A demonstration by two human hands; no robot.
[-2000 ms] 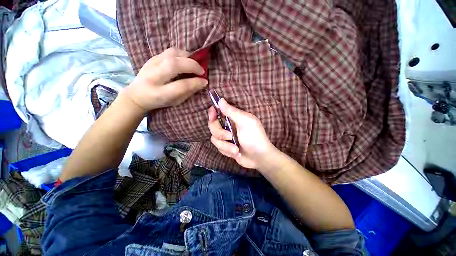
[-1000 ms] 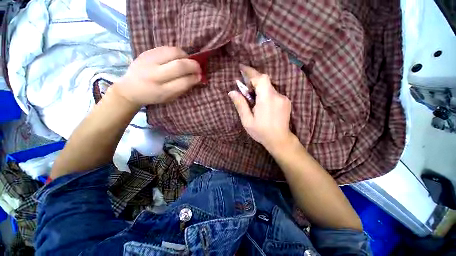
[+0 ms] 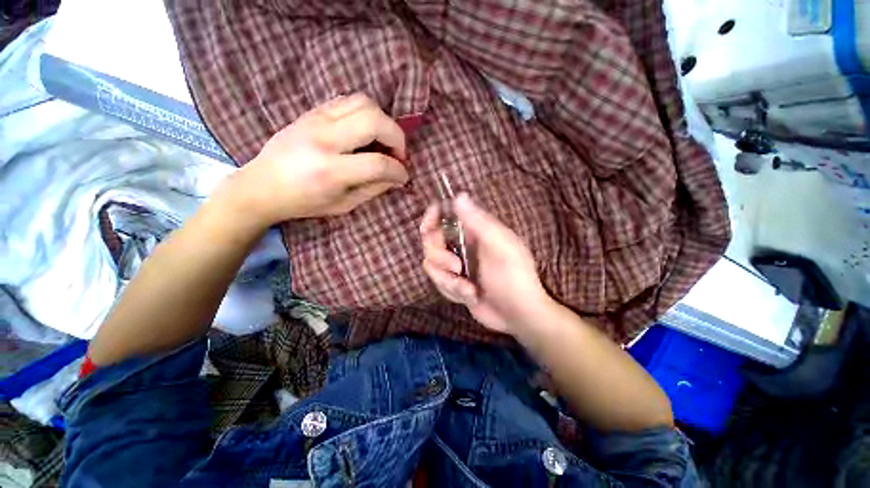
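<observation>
A red-brown checked garment (image 3: 382, 257) lies over the table and hangs toward the lap. A small plain red fabric piece (image 3: 412, 122) shows at a fold just beyond my left hand. My left hand (image 3: 324, 162) pinches the garment fabric between thumb and fingers beside the red piece. My right hand (image 3: 486, 262) is closed around small metal thread snips (image 3: 455, 229), whose tip points up and away from me, a little above the checked fabric. A small pale patch (image 3: 516, 102) shows among the folds.
A white padded heap (image 3: 57, 191) lies at left, by the table edge with a printed ruler (image 3: 143, 107). The white sewing machine (image 3: 782, 71) stands at right. Tan plaid garments (image 3: 277, 367) lie lower left. Blue bins sit at lower right (image 3: 701, 372) and lower left.
The view has shifted, showing more of the machine and ruler. My right hand has drawn back toward me, with the snips now upright in it. Less of the red piece shows by my left hand.
</observation>
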